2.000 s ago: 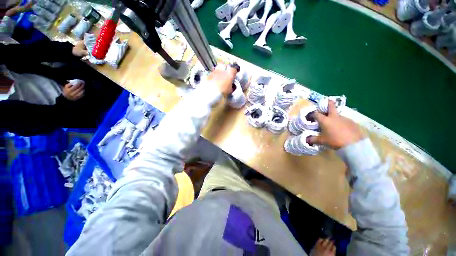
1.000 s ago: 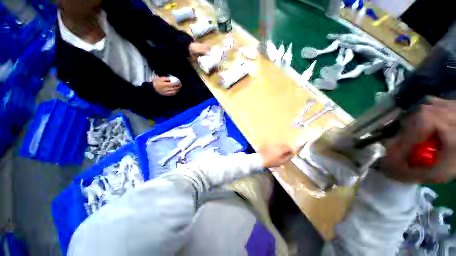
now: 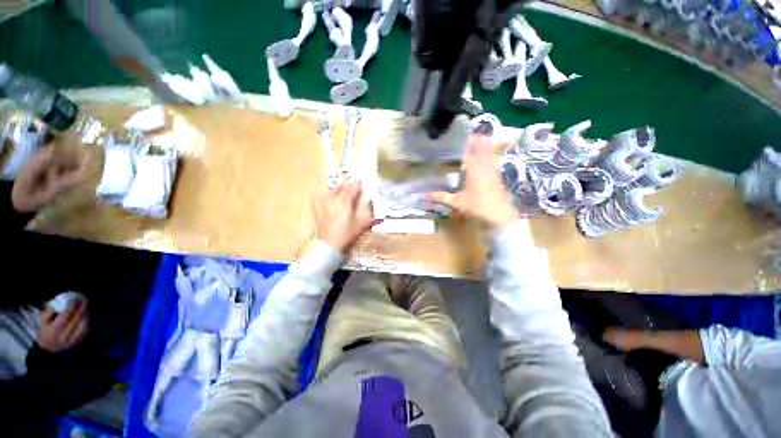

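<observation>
A pale plastic shell (image 3: 413, 195) lies on the low white fixture (image 3: 405, 226) on the bench in front of me, partly blurred. My left hand (image 3: 344, 214) rests at the left end of the fixture, beside the near ends of two slim wrenches (image 3: 349, 145); whether it grips the shell is unclear. My right hand (image 3: 481, 186) is at the shell's right end, thumb on its near side and fingers pointing away. The pale pressing pad (image 3: 421, 142) is above and behind the shell, on the black clamp arm (image 3: 438, 77). The clamp's red grip is not visible.
Ribbed open-ended collars (image 3: 561, 190) stand clustered right of the clamp. Pale limb-shaped parts (image 3: 344, 68) lie on the green belt (image 3: 214, 38). White shells (image 3: 146, 178) and a bottle (image 3: 41, 96) are at left. A blue crate (image 3: 147, 368) is below. Coworkers' hands show at both sides.
My view has swung from the coworker at left back over the fixture. My right hand has left the clamp's red grip and is now at the shell. My left hand stays by the fixture's left end.
</observation>
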